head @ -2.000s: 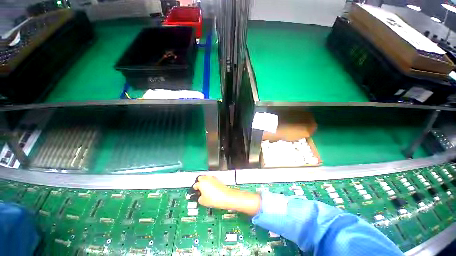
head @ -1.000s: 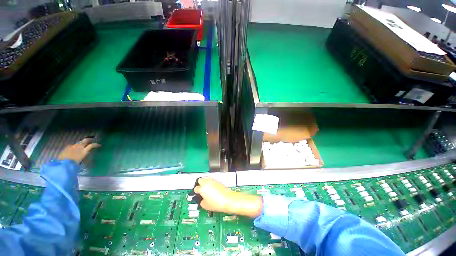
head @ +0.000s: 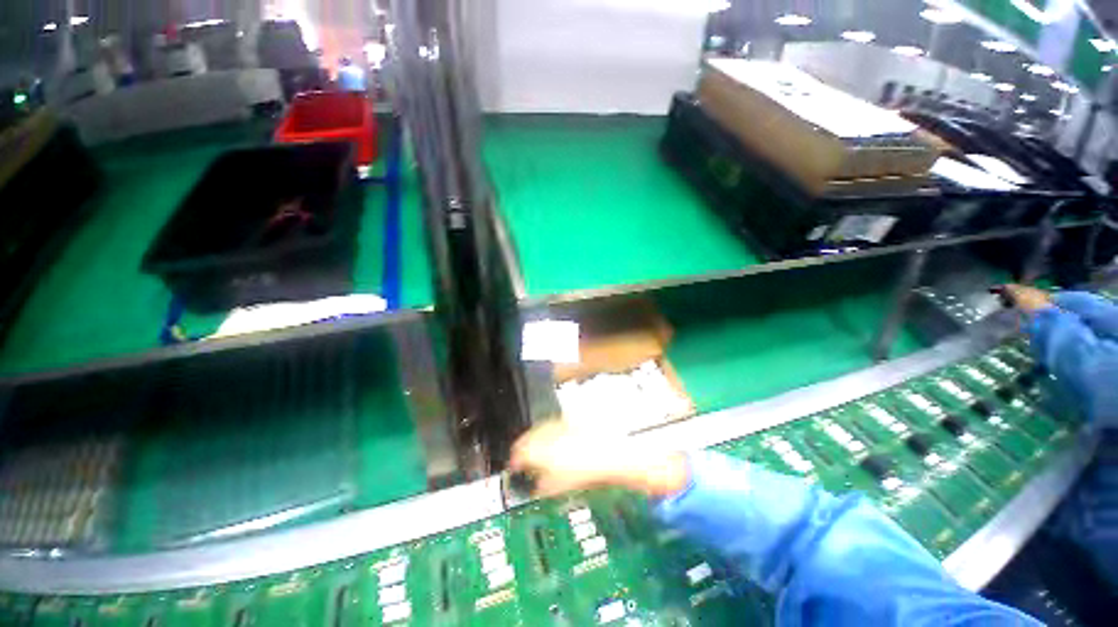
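Note:
My right hand (head: pixel 595 459) is over the far metal rail of the line, just in front of the connector carton. It is blurred, with its fingers bent together. A small dark thing (head: pixel 524 480) is at its fingertips; I cannot tell whether it is a held part or a finger covering. My left hand is not in view. Green circuit boards (head: pixel 656 539) lie end to end below my right hand and forearm, with rows of white connectors (head: pixel 493 557) on them. The open connector carton (head: pixel 668 390) stands on the lower shelf and holds white pieces, partly hidden by my hand.
A black bin (head: pixel 264 227) and red bin (head: pixel 329 120) stand on the upper shelf at left. Clear tubes (head: pixel 264 447) lie on the lower shelf. A brown carton (head: pixel 815 129) sits on a black crate (head: pixel 760 202). Another person's hand (head: pixel 1030 300) reaches the lower shelf at far right.
The view has turned right. My left hand, over the lower shelf one second ago, has left the picture. My right hand is now over the rail instead of the boards. Another person's hand has appeared.

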